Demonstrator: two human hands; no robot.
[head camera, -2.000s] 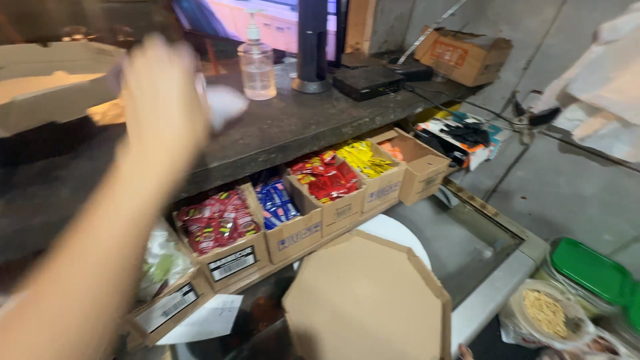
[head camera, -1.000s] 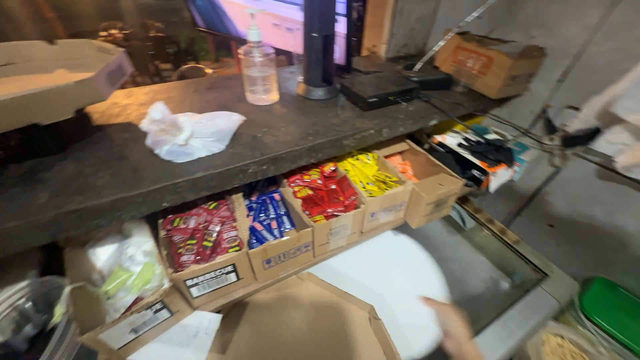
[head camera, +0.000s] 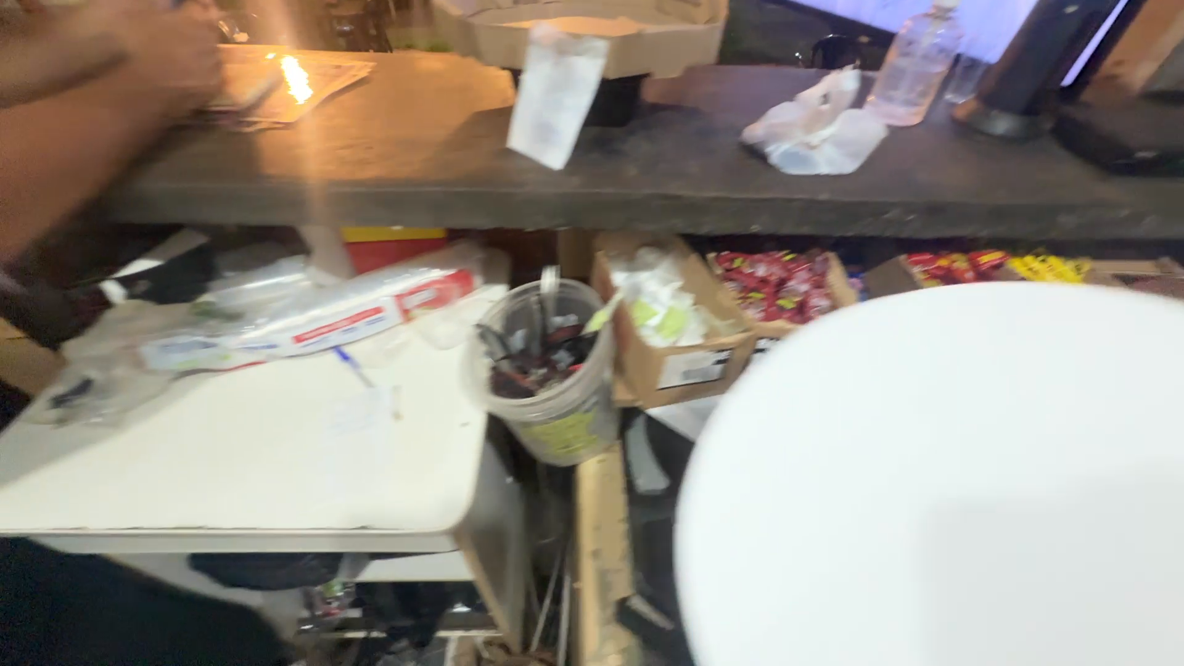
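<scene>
Neither of my hands shows in the head view. A large white round disc (head camera: 934, 481) fills the lower right, close to the camera; whatever holds or supports it is hidden. Behind its upper left edge are open cardboard boxes of dark red sachets (head camera: 777, 285), and farther right red and yellow sachets (head camera: 980, 266). An open octagonal cardboard box (head camera: 647, 46) stands raised on the dark counter, with a white paper slip (head camera: 559, 97) at its front. A crumpled white plastic bag (head camera: 816, 129) lies on the counter beside a clear pump bottle (head camera: 911, 65).
At the upper left are another person's blurred forearms (head camera: 102, 120), over papers on the counter (head camera: 305, 85). A white table (head camera: 231, 453) holds a long plastic-wrapped roll (head camera: 314, 319) and a pen (head camera: 351, 365). Beside it is a clear bucket of dark packets (head camera: 546, 370).
The view has swung left. The white disc, low on the right beside my right hand one second ago, now looms close to the camera. My hand has left the view.
</scene>
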